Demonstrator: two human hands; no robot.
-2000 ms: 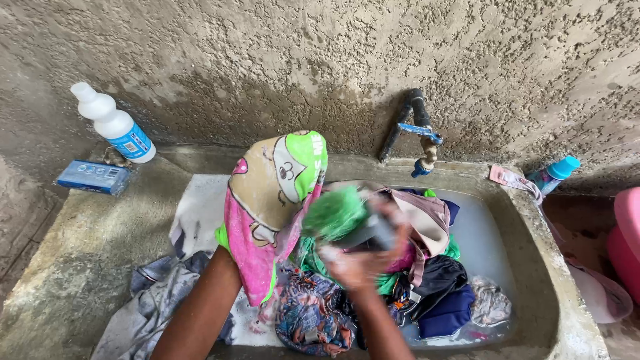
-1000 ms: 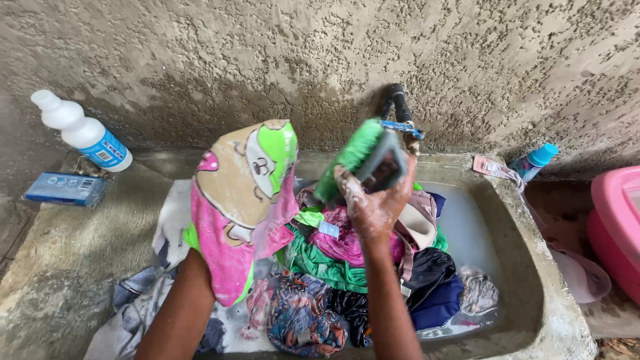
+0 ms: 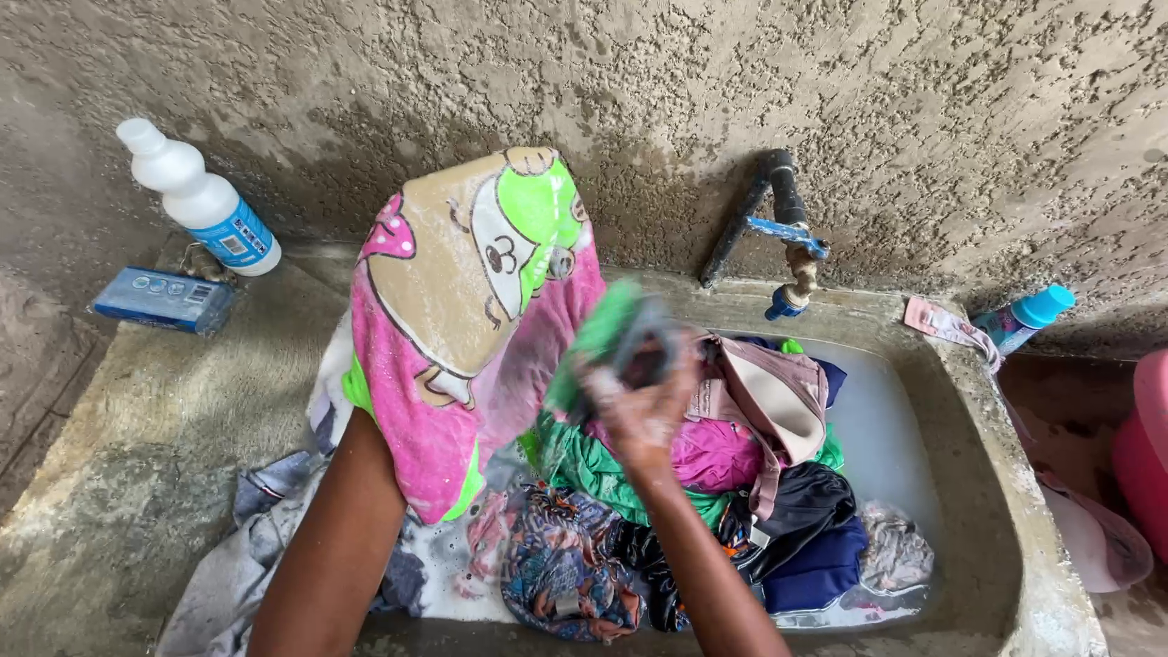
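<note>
A wet pink and green garment [image 3: 447, 301] with a cartoon animal print is draped over my left hand, which it hides completely; only the forearm shows below. My right hand [image 3: 643, 406] grips a scrubbing brush [image 3: 607, 324] with green bristles and a grey body, blurred by motion, just right of the garment. Whether the bristles touch the cloth cannot be told. Beneath and beside the hands, a heap of wet clothes lies in the concrete sink [image 3: 967, 456]: a green cloth [image 3: 584, 461], a mauve bra [image 3: 776, 392], a navy cloth [image 3: 817, 566] and a patterned cloth [image 3: 566, 566].
A tap [image 3: 792, 260] juts from the rough wall above the sink. On the left ledge are a white bottle [image 3: 205, 201] and a blue packet [image 3: 164, 299]. A blue-capped bottle [image 3: 1022, 319] and a pink strap [image 3: 949, 328] lie at the right rim, beside a pink basin [image 3: 1141, 447].
Between the earlier frames and now, the brush in my right hand moves away from the garment, then back towards it. The garment stays over my left hand.
</note>
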